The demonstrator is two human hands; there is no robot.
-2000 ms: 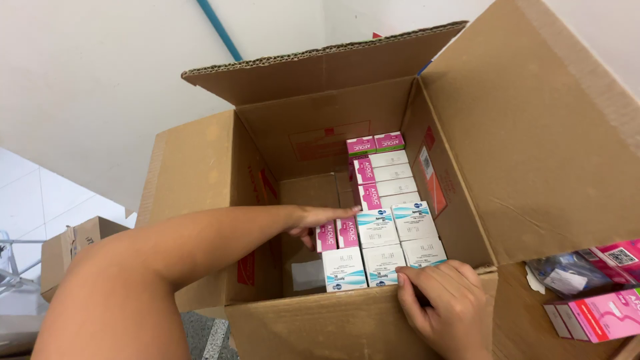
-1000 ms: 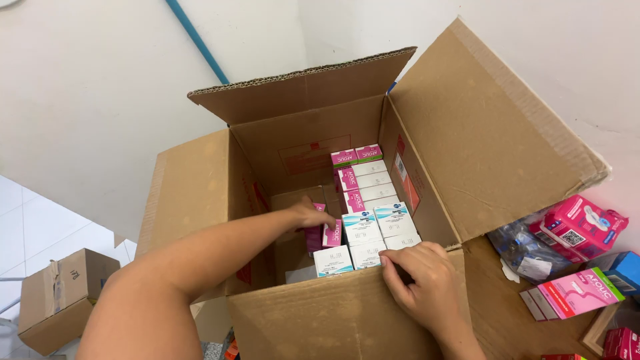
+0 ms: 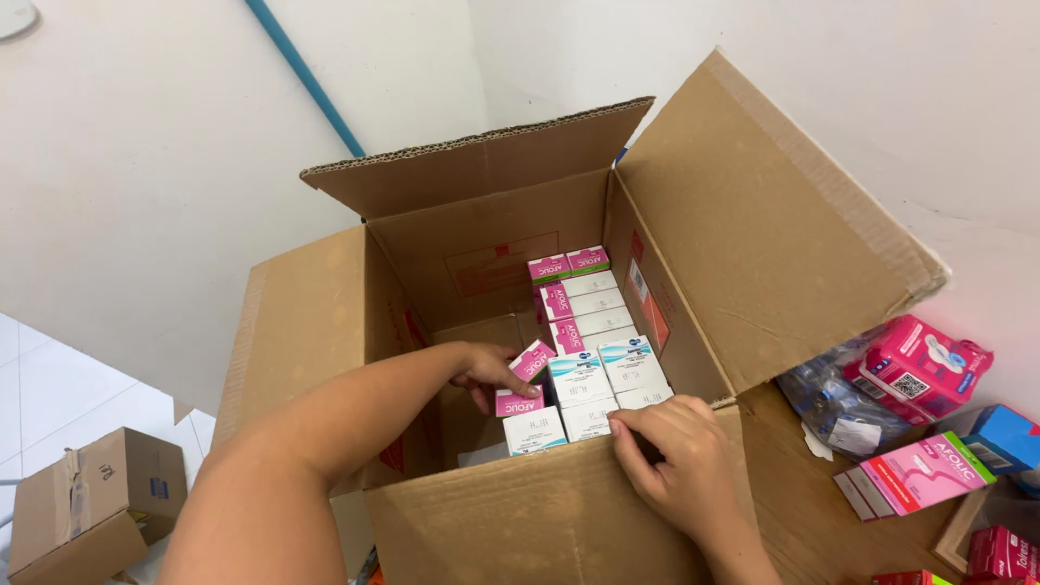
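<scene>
A large open cardboard box (image 3: 561, 520) holds rows of small cartons along its right side. Inside it, my left hand (image 3: 491, 378) has its fingers around a pink Afolic carton (image 3: 520, 403), thumb on top. Another pink carton (image 3: 533, 361) stands tilted just beyond, near my fingertips. White cartons with blue waves (image 3: 580, 379) lie right of these, and pink-and-white cartons (image 3: 595, 305) run toward the far wall. My right hand (image 3: 670, 447) rests on the near rim of the box, fingers curled over the edge, with its fingertips beside a white carton.
On the wooden table (image 3: 780, 487) at right lie a pink pad package (image 3: 918, 370), a clear plastic bag (image 3: 845, 414), a pink carton (image 3: 918, 479) and a blue box (image 3: 999, 439). A smaller cardboard box (image 3: 97, 504) is at lower left. Raised flaps (image 3: 772, 219) surround the large box.
One pink carton beside my left hand now stands at a slant. My left hand stays inside the box, and my right hand stays on the near rim.
</scene>
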